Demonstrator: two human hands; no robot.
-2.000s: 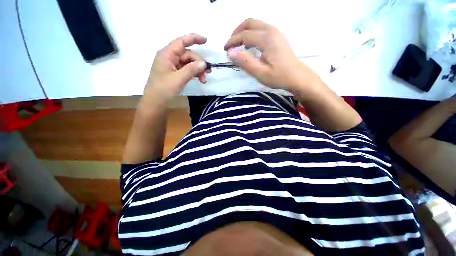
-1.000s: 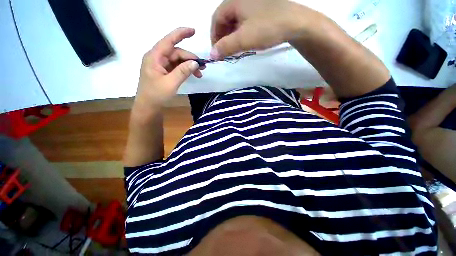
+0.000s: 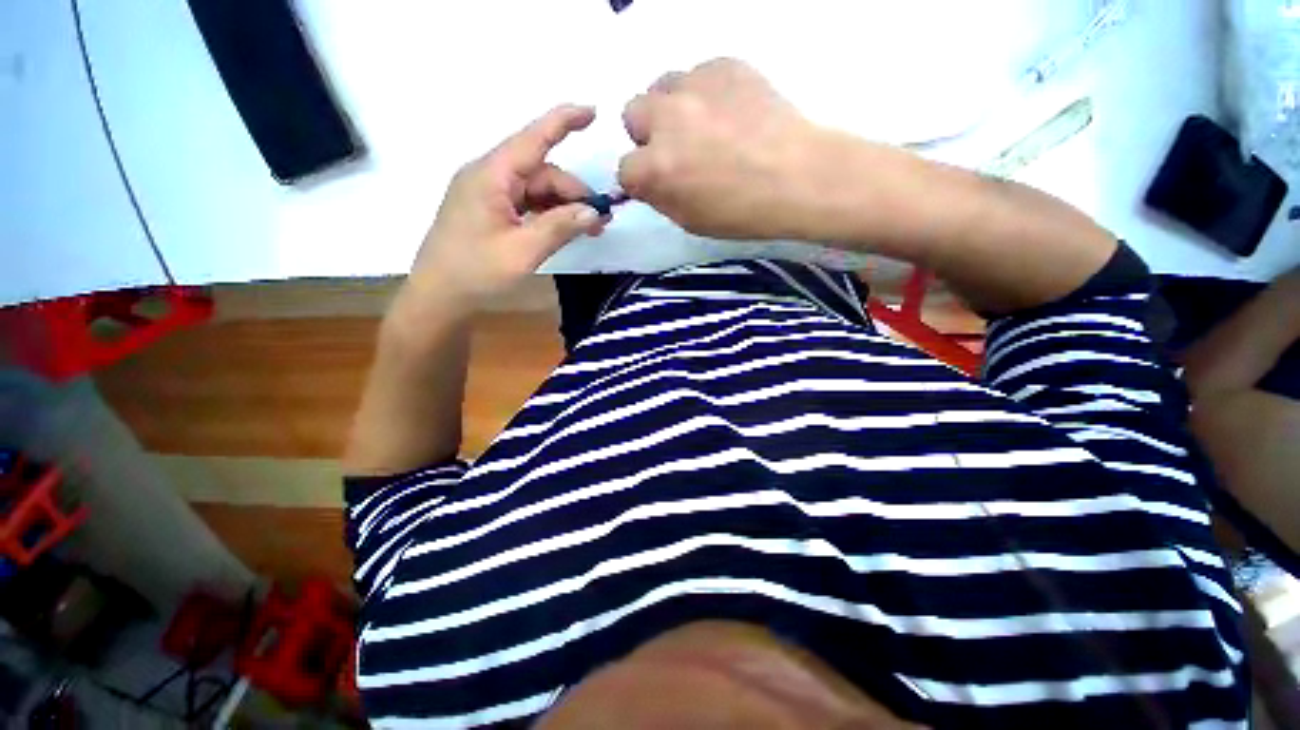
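My left hand (image 3: 506,214) holds a small black connector housing (image 3: 599,204) between thumb and fingertips, above the white tabletop near its front edge. Thin dark harness wires (image 3: 619,197) run from the housing to the fingertips of my right hand (image 3: 720,150). My right hand is closed on these wires, just right of the housing. Most of the wires are hidden by my right hand. The wire tips cannot be seen.
A large black smartphone (image 3: 278,93) lies at left on the white table (image 3: 428,57). At right lie a narrow pale yellow tool (image 3: 1048,136), a black case (image 3: 1216,186) and a clear plastic bag (image 3: 1266,72). A neighbour's arm (image 3: 1247,414) shows at right.
My right hand has moved from above the wires down beside the housing and now covers most of the wires. My left hand still holds the housing, shifted slightly right in view.
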